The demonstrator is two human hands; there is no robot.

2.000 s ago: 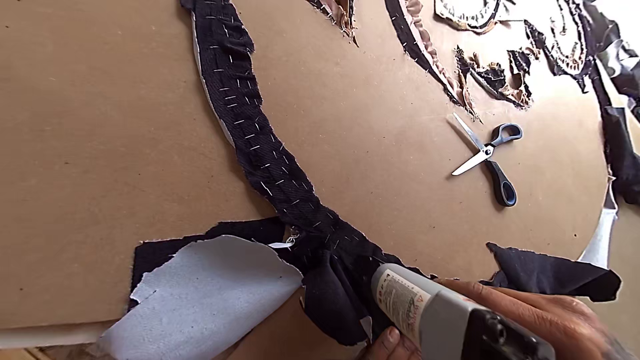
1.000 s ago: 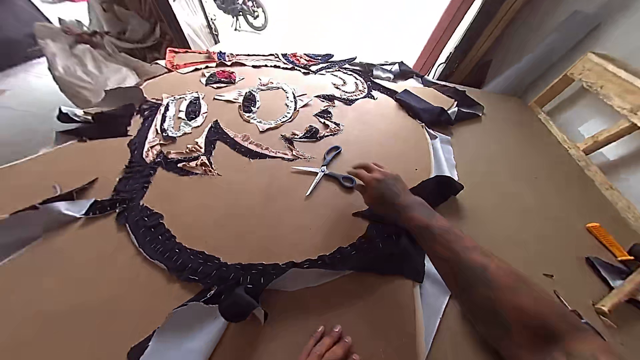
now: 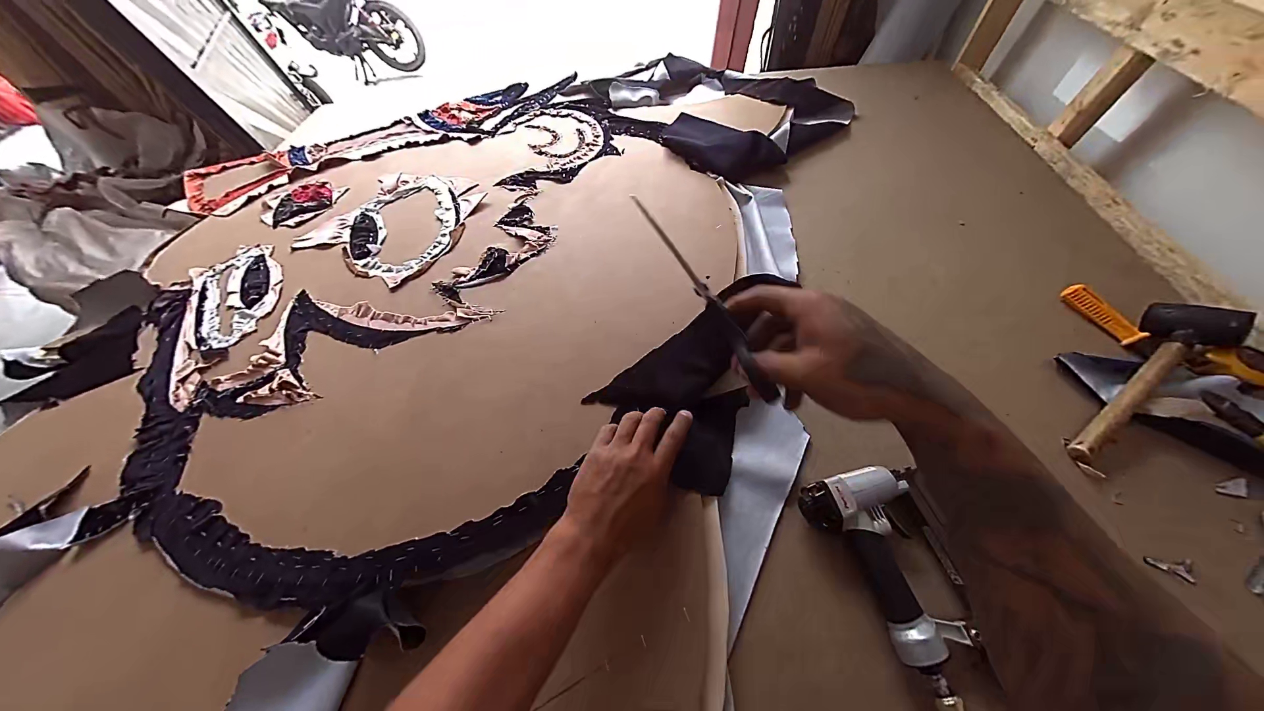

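Note:
My right hand (image 3: 815, 346) holds scissors (image 3: 741, 351) by their dark handles, over the right rim of the board; their blades point up and to the left. Below and left of it, my left hand (image 3: 622, 479) lies spread on black fabric (image 3: 716, 449) at the board's edge. A loose black flap (image 3: 662, 370) reaches leftward beneath the scissors. From my left hand a stapled black fabric strip (image 3: 296, 563) curves along the lower part of the brown board (image 3: 415, 464). Pale backing fabric (image 3: 755, 494) hangs out past the rim. Whether the blades touch the cloth I cannot tell.
A pneumatic stapler (image 3: 879, 553) lies right of the board, beside my right forearm. Farther right are a mallet (image 3: 1136, 395), an orange-handled tool (image 3: 1101, 314) and fabric scraps. Stapled fabric outlines (image 3: 444, 237) cover the board's upper left. A wooden frame (image 3: 1096, 104) stands at the upper right.
The scissors, which lay on the board one second ago, are now in my right hand near the rim. My left hand has come up onto the black fabric. The stapler, held earlier, lies at the right.

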